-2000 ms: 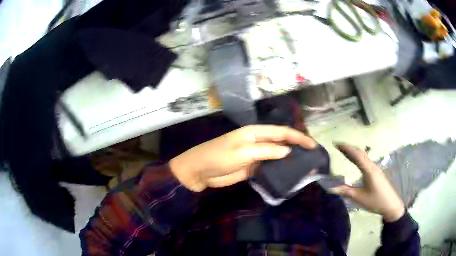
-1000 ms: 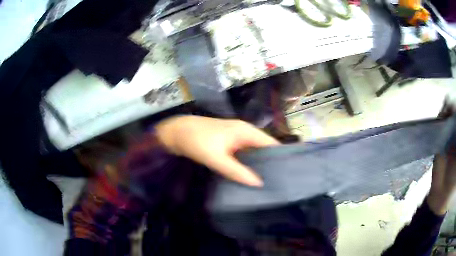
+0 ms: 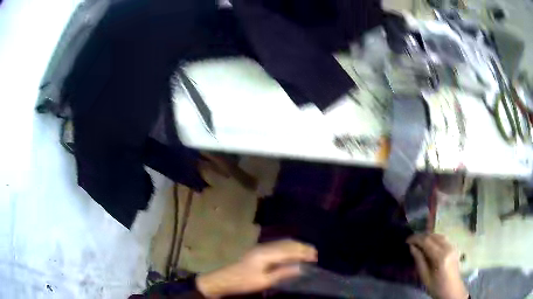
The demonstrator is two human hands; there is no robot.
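Note:
My left hand (image 3: 254,270) is low in the picture, slightly blurred, with its fingers on the near end of a grey fabric band (image 3: 345,285) that lies across my dark-clothed lap. My right hand (image 3: 438,263) is at the lower right, its fingers curled and close together beside dark cloth. What it grips cannot be made out. Another grey band (image 3: 406,134) lies over the table edge by the machine parts, and its end hangs down near my right hand.
Black cut panels (image 3: 117,117) drape over the left of the white table (image 3: 234,111). Another black panel (image 3: 304,76) lies behind. Green-handled scissors (image 3: 507,120) are at the right. A pale surface (image 3: 58,233) fills the far left. Grey fabric (image 3: 502,283) lies at the lower right.
The view has turned left. The grey band that was stretched wide between my hands is now low on my lap. My right hand has come closer to my left.

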